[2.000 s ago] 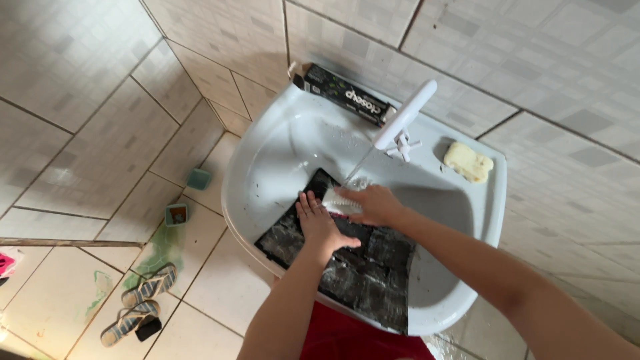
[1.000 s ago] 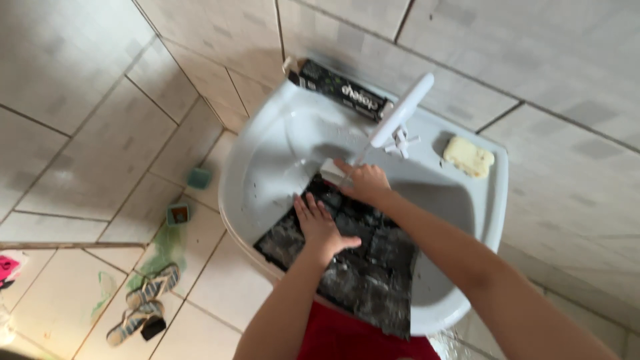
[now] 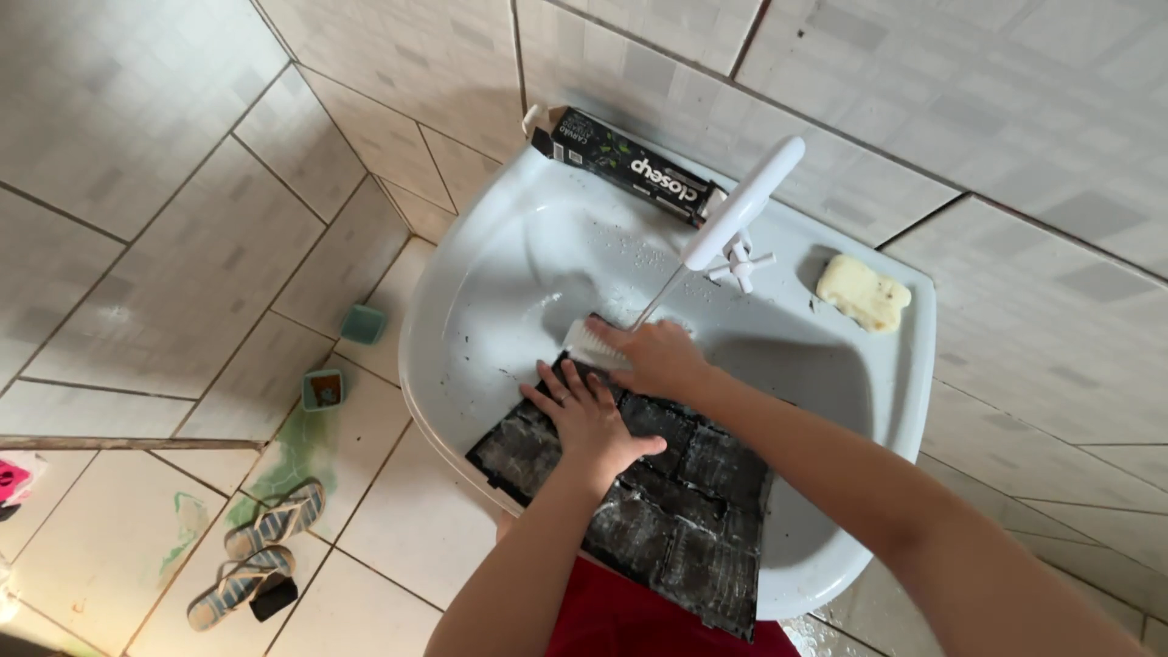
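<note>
A flat black panel [image 3: 675, 538] with a raised grid pattern lies slanted across the front of a white washbasin [image 3: 474, 310], streaked with whitish suds. My left hand [image 3: 589, 420] rests on it with the fingers spread, a ring on one finger. My right hand [image 3: 662, 358] holds a white scrub brush [image 3: 591, 345] at the panel's upper corner. From the spout of the white tap [image 3: 746, 203] a thin stream of water runs down close to my right hand. The brush's underside is partly hidden by my fingers.
A black toothpaste box [image 3: 630, 166] and a piece of pale soap [image 3: 863, 292] lie on the basin's back ledge. Patterned flip-flops [image 3: 276, 520], a black object [image 3: 274, 599] and two small green containers [image 3: 363, 324] are on the tiled floor at left. Tiled walls stand close behind the basin.
My right hand and the brush have shifted slightly around the panel's upper corner. My left hand has stayed spread on the panel.
</note>
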